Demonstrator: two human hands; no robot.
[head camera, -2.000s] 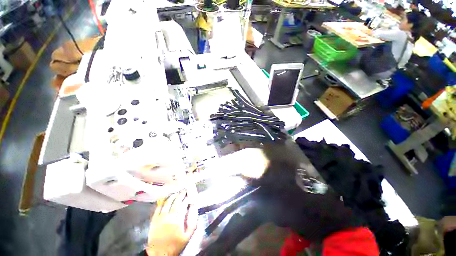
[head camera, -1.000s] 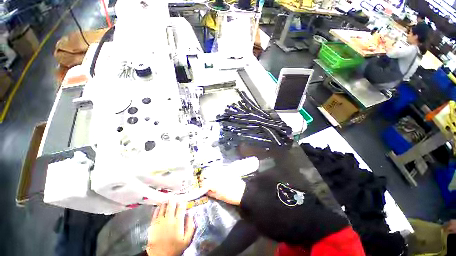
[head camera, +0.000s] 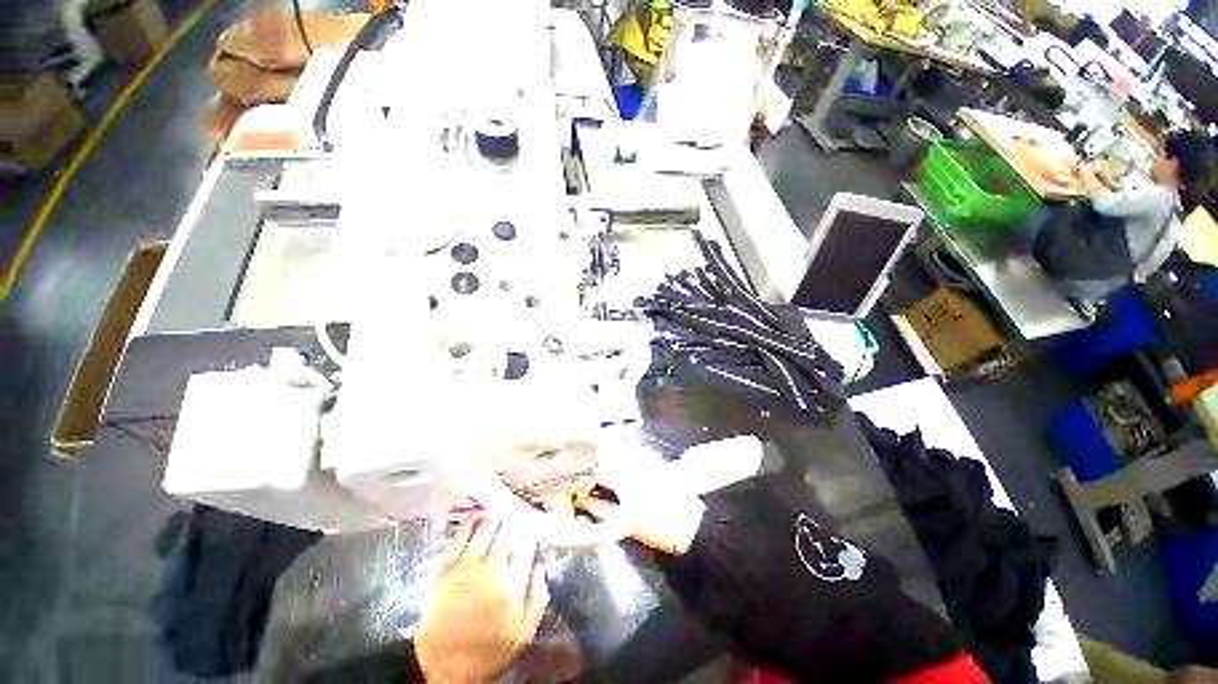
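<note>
The white sewing machine (head camera: 441, 321) fills the middle, washed out by glare. My left hand (head camera: 484, 601) lies palm down at the front of its head, fingertips near the lower edge. My right hand (head camera: 657, 516) is under the head's right side, by the needle area. Its fingers are partly hidden, and whether it holds anything cannot be told. A small yellow part (head camera: 588, 502) shows beside its fingertips. Black straps with pale edges (head camera: 748, 341) lie fanned on the machine bed behind my right hand.
A control panel (head camera: 855, 257) stands right of the straps. A pile of black pieces (head camera: 955, 535) lies on a pale side table (head camera: 924, 405) at the right. A green crate (head camera: 972, 187) and a seated person (head camera: 1135, 214) are farther back. A brown box (head camera: 948, 331) is below them.
The view has shifted, so the machine and straps appear farther right. The blurred right arm has become clearer, with its hand by the needle area. A dark strip seen earlier near the hands no longer shows.
</note>
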